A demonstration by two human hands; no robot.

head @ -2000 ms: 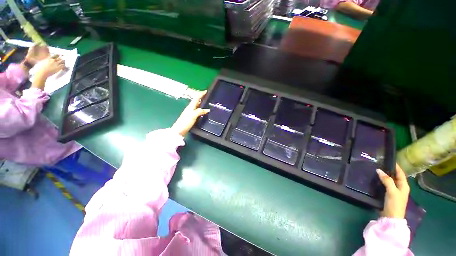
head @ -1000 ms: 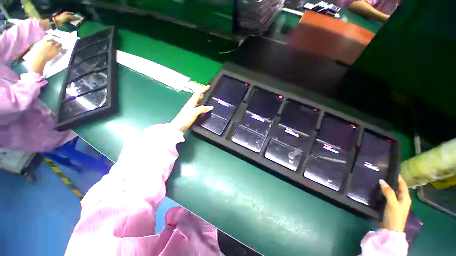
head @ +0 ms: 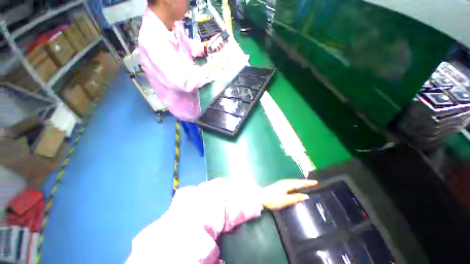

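Note:
The near black phone tray point(head: 325, 238) lies on the green bench at the lower right, cut off by the bottom edge. Dark glossy phones point(head: 344, 204) with white text and glare sit in its visible pockets. My left hand point(head: 288, 194) holds the tray's left end, with spread fingers over the rim and the end phone. Its grip under the tray is hidden. My right hand is out of the picture. A second black tray point(head: 231, 133) with dark phones lies angled farther up the bench.
A person in a pink smock point(head: 167, 62) stands beside the bench with a small dark device in hand. A white sheet point(head: 231, 63) and long white strip point(head: 283, 129) lie on the bench. Stacked trays point(head: 435, 121) stand right. Boxes point(head: 61, 47) fill shelves left.
The view has swung left, so the near tray shows lower right and my right hand has left the picture. My left hand remains at the tray's left end.

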